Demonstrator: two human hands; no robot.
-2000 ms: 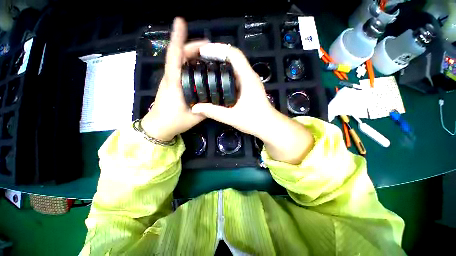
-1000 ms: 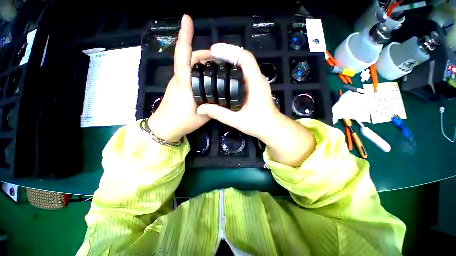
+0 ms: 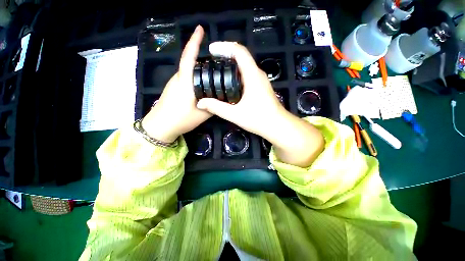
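Observation:
A stack of several round black watch bodies [image 3: 217, 80] is held on its side between my two hands, above the black foam compartment tray [image 3: 224, 163]. My left hand [image 3: 176, 104] presses its palm and fingers against the stack's left end, one finger pointing up. My right hand [image 3: 251, 97] curves round the right end, thumb below and fingers above, with a white finger cot [image 3: 224, 49] on a fingertip. Round units sit in several tray pockets, such as one watch body [image 3: 309, 102] at the right. My hands hide the tray's middle.
A printed paper sheet [image 3: 109, 89] lies left of the tray, with more dark trays [image 3: 51, 112] beyond. At the right are whitish bottles [image 3: 363, 45], orange-handled tools [image 3: 357, 133], a crumpled white wipe [image 3: 357, 102], a pale square pad [image 3: 397, 98], a white stick [image 3: 385, 135] and a blue-ended tool [image 3: 408, 118].
The stack is tilted a little differently and sits slightly higher and further left in view. My left fingers lean more to the right. Both hands still hold the stack.

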